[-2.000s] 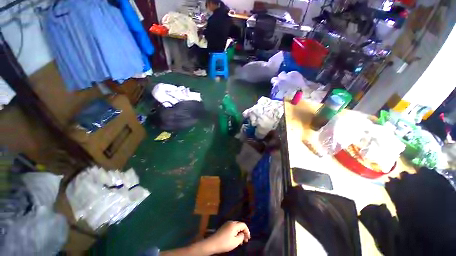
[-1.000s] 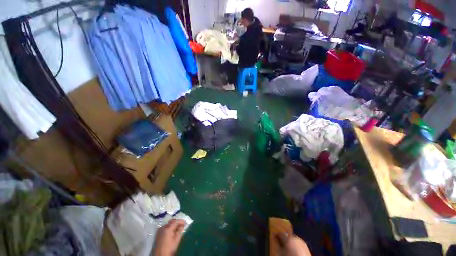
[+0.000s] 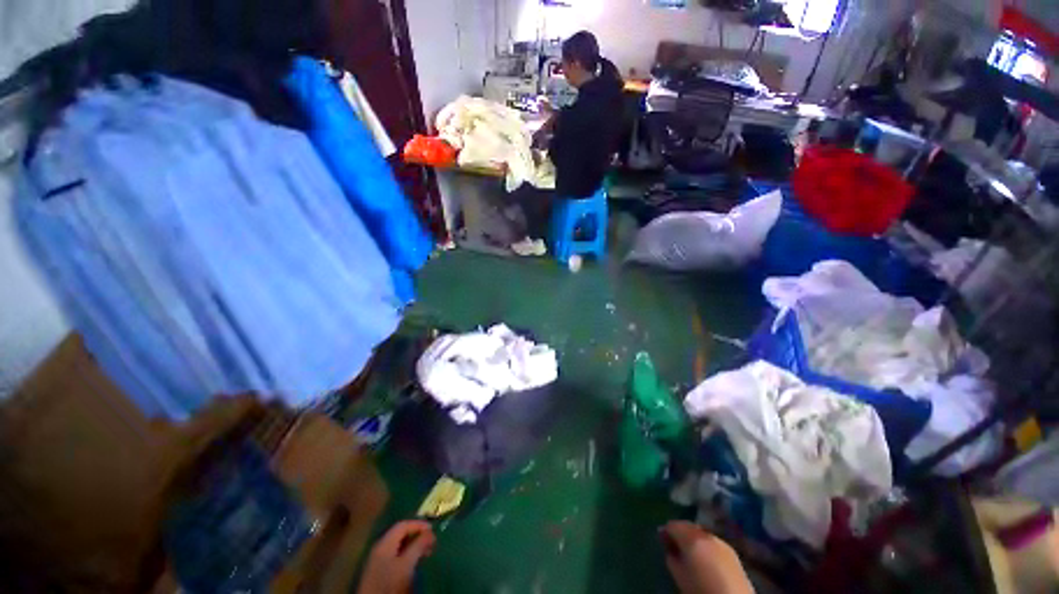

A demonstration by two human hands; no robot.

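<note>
My left hand shows at the bottom edge, left of centre, with its fingers loosely curled and nothing seen in it. My right hand is at the bottom edge, right of centre, partly cut off and blurred, with no object seen in it. Nearest in front are a small yellow piece on the green floor, just above my left hand, and a green bag-like bundle above my right hand. White cloth lies on a dark bundle on the floor ahead.
Light blue shirts hang at left above cardboard boxes. White cloth heaps and a blue container stand right. A person is by a blue stool ahead. The table corner is at lower right.
The view has moved forward, away from the table; phone, red tin and black garments have left the picture. The hanging shirts and floor bundles look nearer. Both hands remain at the bottom edge.
</note>
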